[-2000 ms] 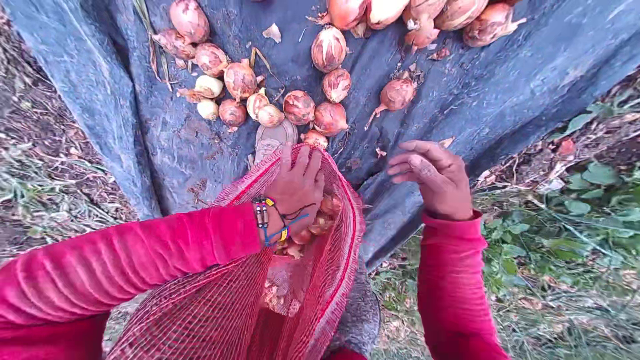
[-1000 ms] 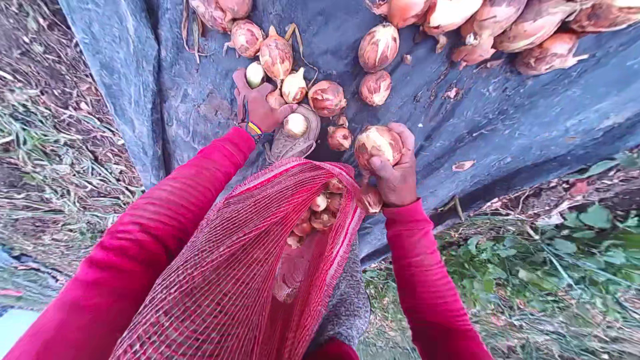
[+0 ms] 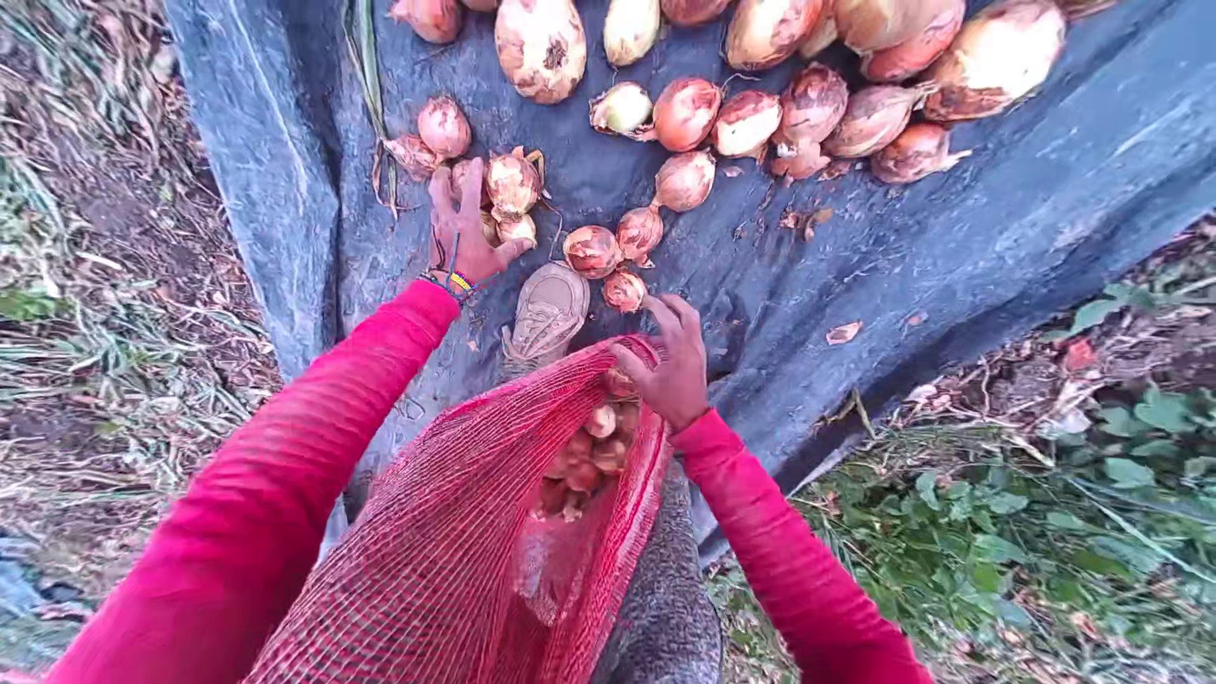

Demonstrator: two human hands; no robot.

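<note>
My left hand (image 3: 467,231) spreads its fingers over a small cluster of onions (image 3: 513,182) on the dark tarp, touching them. At the mouth of a red mesh sack (image 3: 456,494) is my right hand (image 3: 673,366), fingers curved above its rim near a small onion (image 3: 624,291). An onion shows just under the right hand, inside the opening; whether the fingers touch it I cannot tell. Several onions (image 3: 579,461) lie inside the sack. More small onions (image 3: 592,252) rest between the hands, beyond the sack.
A dark blue tarp (image 3: 902,256) covers the ground. Many larger onions (image 3: 807,104) lie across its far part. A worn shoe (image 3: 548,313) stands on the tarp beside the sack. Dry stalks (image 3: 123,351) are at the left, green weeds (image 3: 1007,532) at the right.
The large onion held in my right hand one second ago is no longer in it, and that hand is now at the sack's mouth. My left hand remains by the small onions.
</note>
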